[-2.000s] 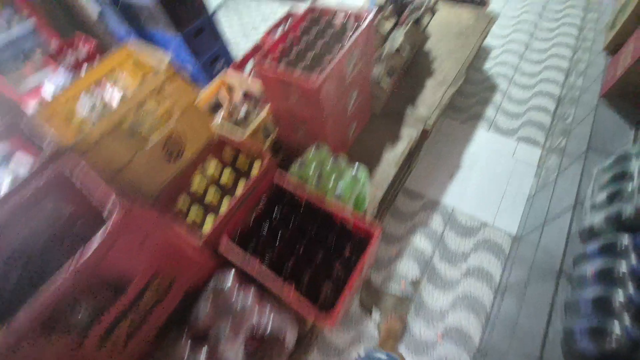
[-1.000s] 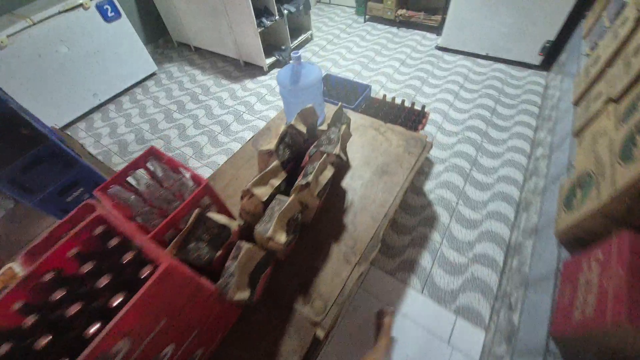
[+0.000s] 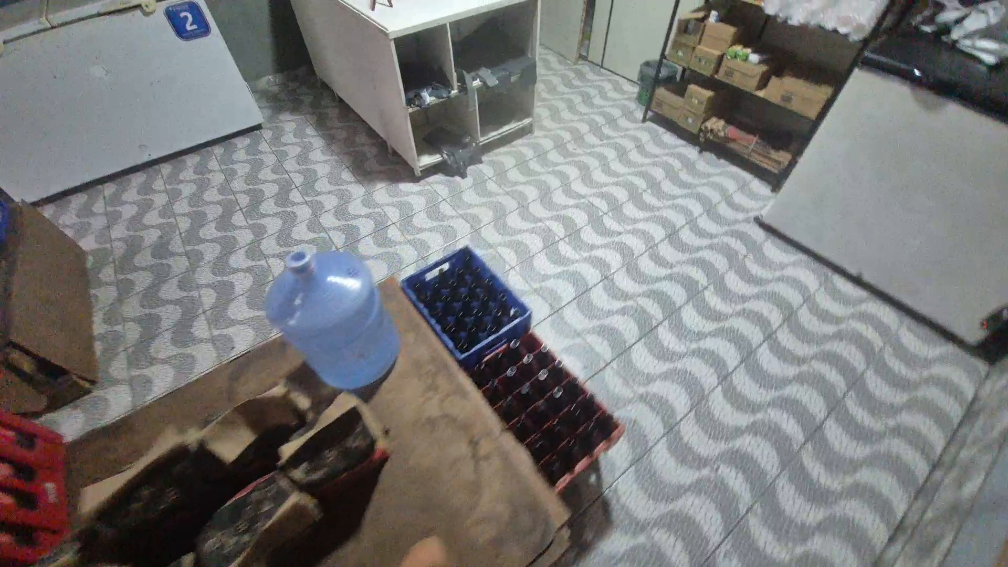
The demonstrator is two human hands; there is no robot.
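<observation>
Only a small blurred patch of skin shows at the bottom edge, seemingly part of my right hand (image 3: 425, 553); its fingers and anything in it are hidden. It is over a worn wooden platform (image 3: 445, 441). My left hand is not in view. Upright on the platform's far end stands a blue water jug (image 3: 335, 315). Nearer, open paper bags (image 3: 327, 449) with dark contents stand in a cluster. Beyond the platform's right edge, a blue crate (image 3: 516, 319) and a red crate (image 3: 610, 437), both with bottles, stand on the floor side by side.
A red crate (image 3: 31, 488) and a cardboard box (image 3: 51, 291) are at the left. Farther back stand a white chest freezer (image 3: 126, 102), a white cabinet (image 3: 354, 71) with open compartments, and a rack of cardboard boxes (image 3: 744, 75). A large white panel (image 3: 898, 205) stands at the right.
The view has swung far from the stacked crates toward the back of the room. The jug and the two floor crates now appear nearer, and the skin patch is lower in the frame.
</observation>
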